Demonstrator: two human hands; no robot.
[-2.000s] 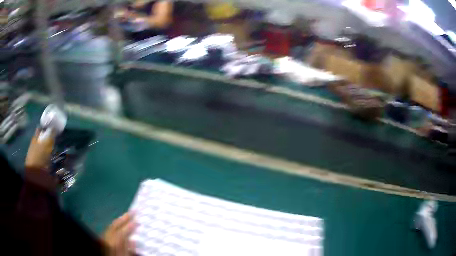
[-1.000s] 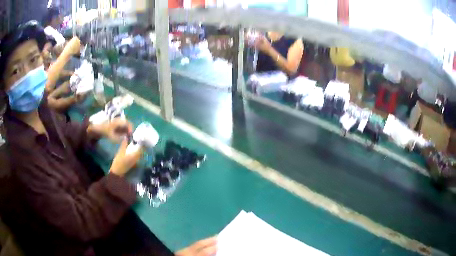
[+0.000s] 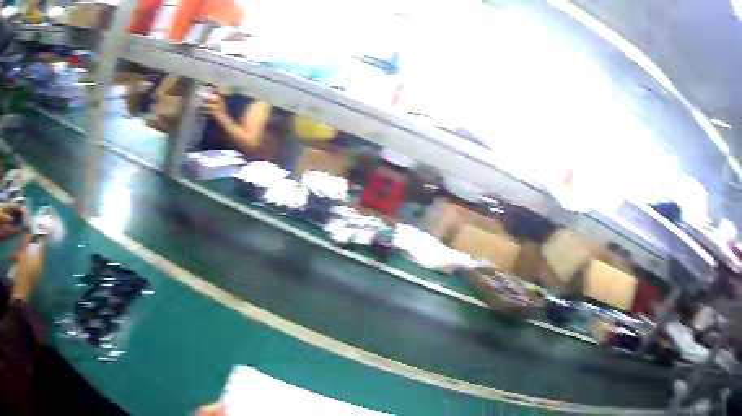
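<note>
The white sheet stack (image 3: 285, 397) lies at the bottom edge, cut off by the frame and washed out to plain white. A small part of my left hand (image 3: 213, 409) shows at the stack's left edge, gripping it there; the rest of the hand is out of the picture. My right hand is not in view.
Black round parts (image 3: 104, 301) lie on clear film on the green bench (image 3: 183, 349), at left. A neighbour's hands (image 3: 26, 256) hold a blurred white item. The dark conveyor (image 3: 325, 288) runs beyond a pale edge (image 3: 244, 306). Posts, a shelf and cartons stand across.
The view has swung right and up, with blur. The neighbour's face has left the frame, and less of the sheet stack and my left hand shows at the bottom.
</note>
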